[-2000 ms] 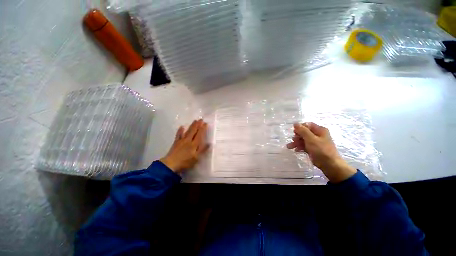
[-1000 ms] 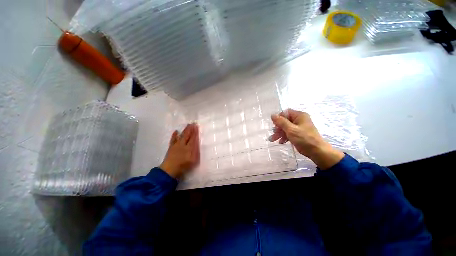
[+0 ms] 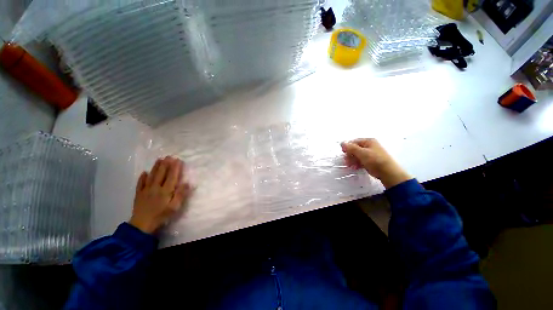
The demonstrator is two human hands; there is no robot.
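Observation:
A clear plastic bag lies flat and wrinkled on the white bench in front of me. A clear compartment tray seems to lie in or under the film at its right part; glare hides its exact edges. My left hand rests flat on the bag's left part, fingers spread, gripping nothing. My right hand pinches the clear plastic at its right end, near the bench's front edge.
A small tray stack stands at the left. Large tray stacks stand at the back, beside an orange bottle. A yellow tape roll, black strap-like item and orange and dark blue roll lie towards the right.
The view has swung to the right. My right hand has moved right relative to my left, with plastic in its fingers. The tray's grid between my hands has shifted right and shows less clearly.

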